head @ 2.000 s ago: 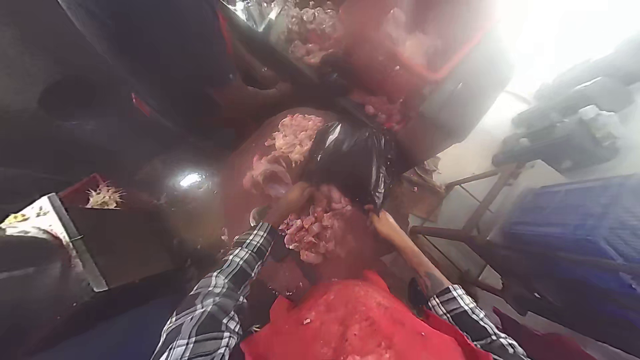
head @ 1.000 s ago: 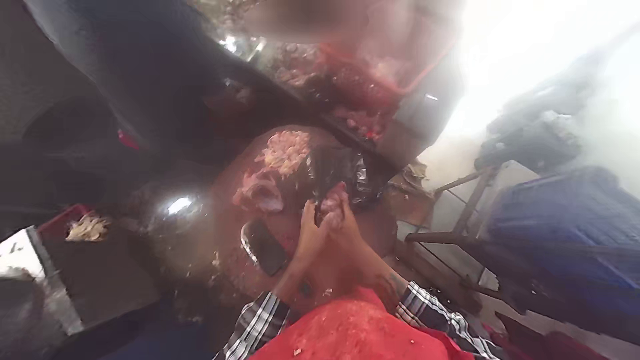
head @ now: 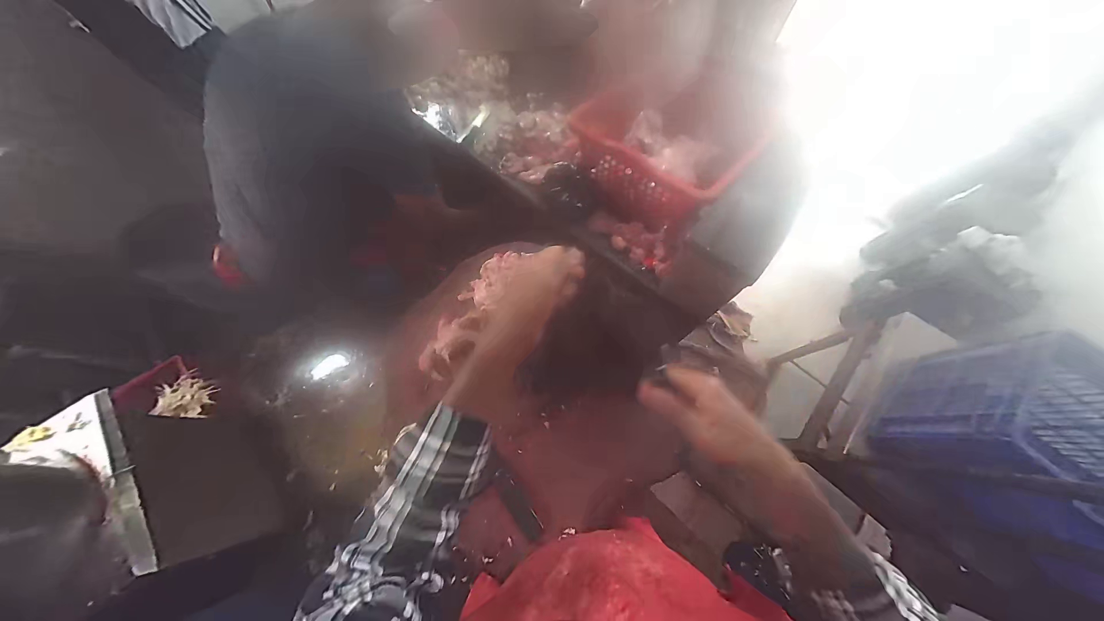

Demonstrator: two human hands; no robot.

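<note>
A black plastic bag [head: 595,336] lies dark and blurred between my hands on a round reddish surface [head: 569,457]. My left hand [head: 556,272] reaches across to the bag's upper left edge, its fingers curled and blurred; its grip is unclear. At the bag's lower right edge, my right hand [head: 686,397] appears to pinch the dark plastic between thumb and fingers. Pale pink raw meat pieces, perhaps poultry parts [head: 453,341], lie left of my left forearm, which partly hides them.
Beyond the bag, a red perforated plastic basket [head: 638,185] holds pale pieces, with more pink pieces [head: 634,241] beside it. A person in dark clothing [head: 302,147] is at upper left. Blue plastic crates [head: 992,405] stand right; a dark box [head: 203,483] is left. Haze blurs the upper right.
My hands were together around pink meat over the bag one second ago; now they are apart, the left farther up and the right farther right. The meat is no longer visible between them.
</note>
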